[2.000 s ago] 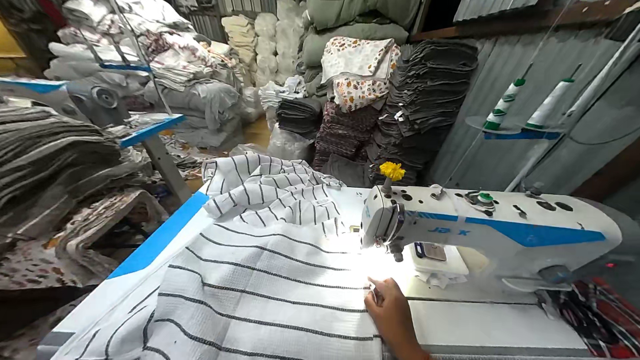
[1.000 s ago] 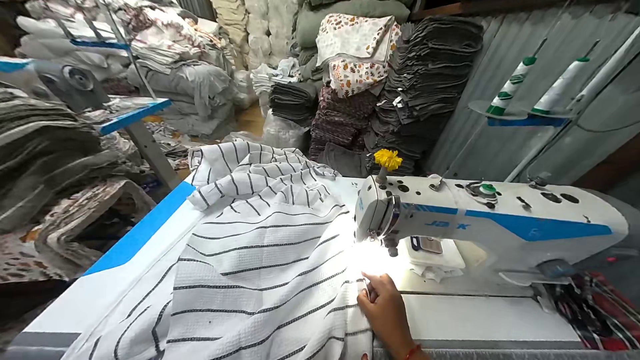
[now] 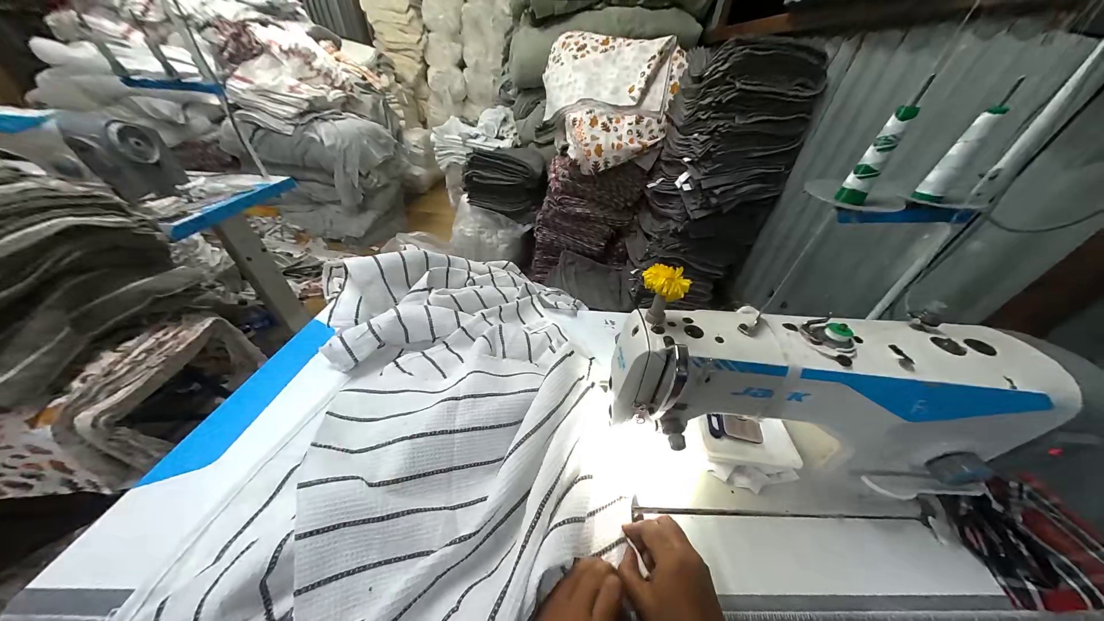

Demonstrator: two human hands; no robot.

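Note:
White waffle-textured fabric with dark stripes spreads over the sewing table, bunched at its far end. Its right edge runs under the lit needle area of a white and blue Jack sewing machine. My right hand pinches that edge between thumb and fingers, just in front of the needle area. Close against it on the left, my left hand has its fingers curled on the same edge; its lower part is cut off by the frame. Glare hides the presser foot and needle.
A yellow flower stands on the machine head. Thread cones rise behind on a stand. Folded dark cloth stacks stand beyond the table, grey fabric piles at left. Plaid cloth lies right of the table.
My left hand has come into view beside the right one at the fabric edge. My right hand now pinches the edge nearer the table's front. The striped fabric lies in different folds.

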